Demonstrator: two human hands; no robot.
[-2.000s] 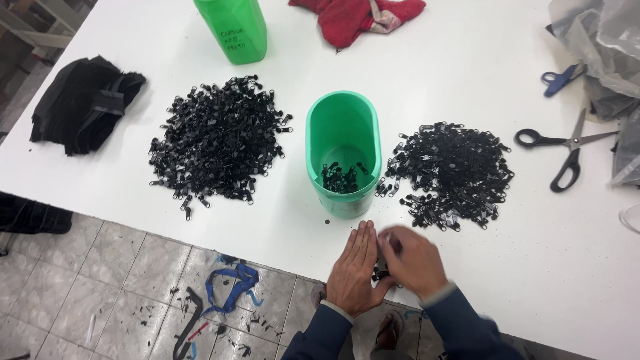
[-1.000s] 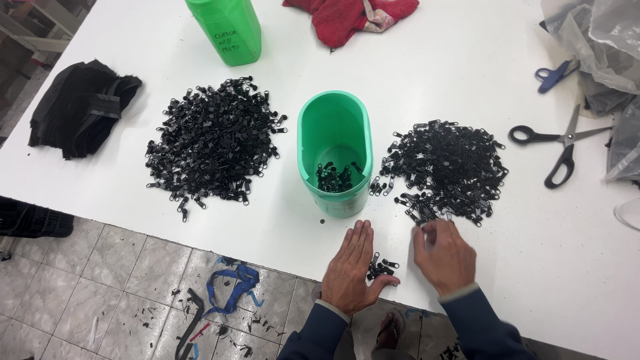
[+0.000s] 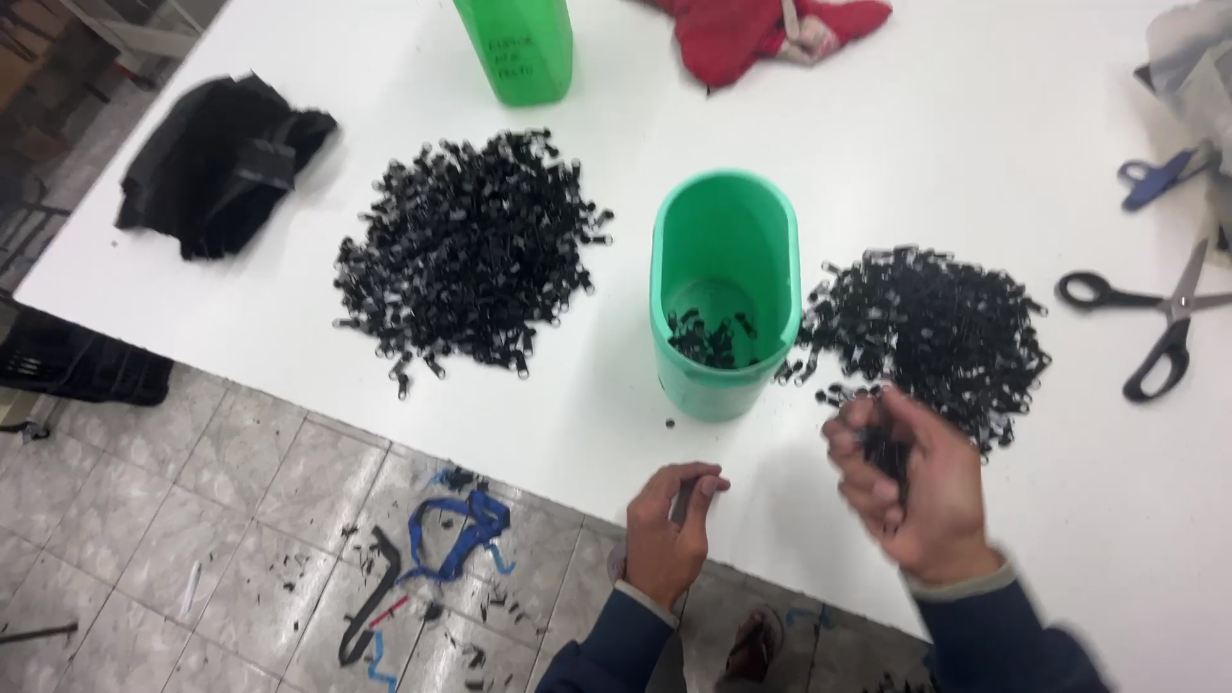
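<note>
My right hand [image 3: 910,481], palm turned up and fingers curled, holds a clump of black zipper sliders [image 3: 885,448] at the near edge of the right slider pile [image 3: 938,332]. Near the table's front edge, my left hand [image 3: 674,529] has its thumb and fingertips together; whether anything is between them is unclear. A green plastic container [image 3: 727,390] stands upright between the piles, with some black sliders at its bottom. The larger slider pile [image 3: 472,241] lies to its left.
Black-handled scissors [image 3: 1165,361] lie open at right, near blue-handled scissors [image 3: 1155,180] and plastic bags [image 3: 1193,67]. Black fabric [image 3: 221,168] is at left. A second green container [image 3: 534,58] and a red cloth [image 3: 722,38] are at the back. The white table [image 3: 568,452] ends close to my body.
My left hand, flat beside a few sliders on the table a second ago, has lifted and closed its fingers. My right hand has turned palm up with sliders in it. The view has shifted closer.
</note>
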